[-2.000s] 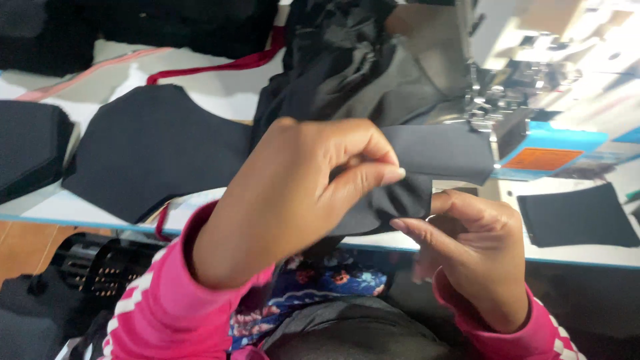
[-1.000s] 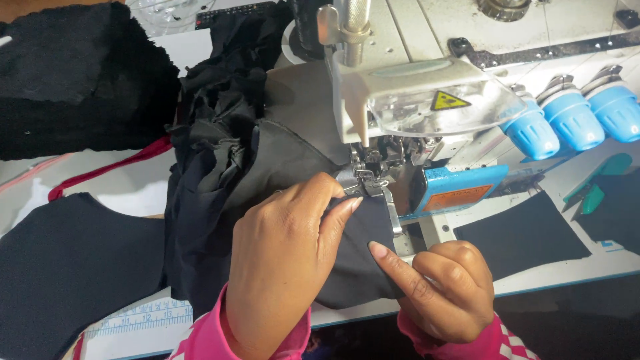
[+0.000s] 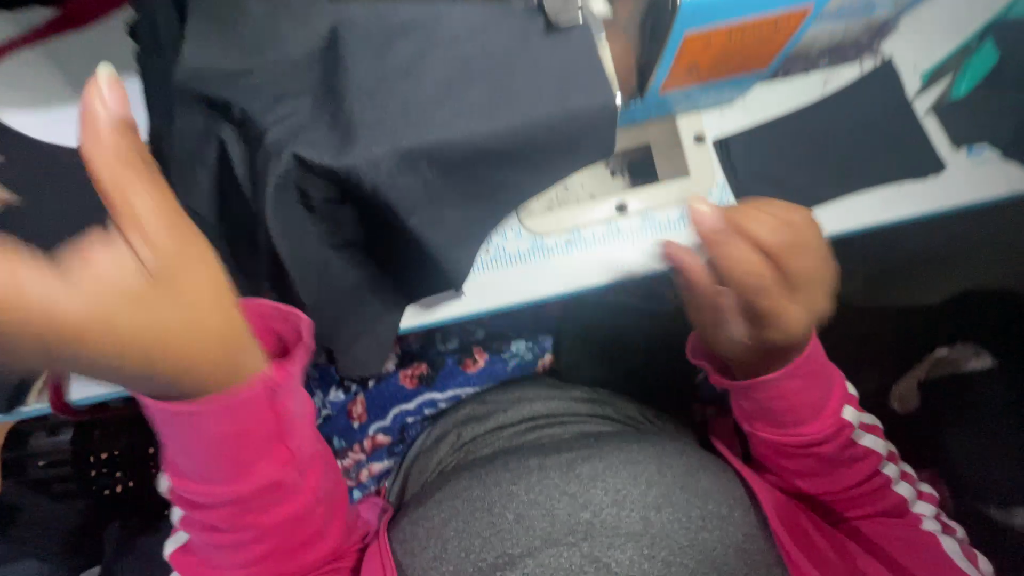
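Note:
Black fabric lies over the machine bed, its right edge at the metal presser foot of a sewing machine, and its lower part hangs off the front edge. My left hand, blurred, is raised at the far left with thumb and fingers apart, holding nothing. Near the table's front edge, just right of the fabric, is my right hand. Its thumb and index fingertips are slightly apart by the printed ruler strip, with nothing visible between them.
A cut black fabric piece lies on the white table at the right. Behind it is a green object, partly cut off. The blue machine part with an orange panel stands beside the presser foot. Patterned blue cloth covers my lap area.
My left hand has come off the black fabric and moved left. My right hand has also left the fabric. The view has shifted down, nearer my lap.

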